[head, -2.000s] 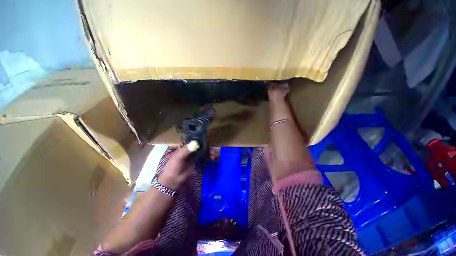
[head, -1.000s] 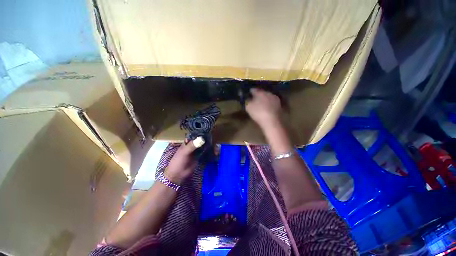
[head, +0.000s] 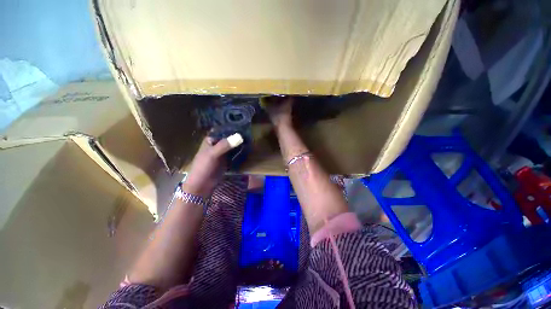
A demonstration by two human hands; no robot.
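A large brown cardboard carton (head: 260, 42) stands in front of me, its dark opening facing my lap. My left hand (head: 219, 148), with a pale covering on the thumb, holds black pieces (head: 232, 117) that look stacked, with a ring-like hole on top, at the left of the opening. My right hand (head: 278, 108) reaches into the opening under the carton's upper flap. Its fingertips are hidden in the dark, with a bit of yellow showing at them, so I cannot tell whether it holds anything.
Another brown carton (head: 60, 199) stands at the left. A blue plastic stool (head: 447, 199) lies at the right, with a red object (head: 533, 194) beyond it. More blue plastic (head: 270, 229) shows between my knees. A whitish crumpled sheet (head: 24, 87) is at the far left.
My left hand has moved up and into the carton's opening with the black pieces. My right hand first came back from deep on the right, then moved left and under the flap.
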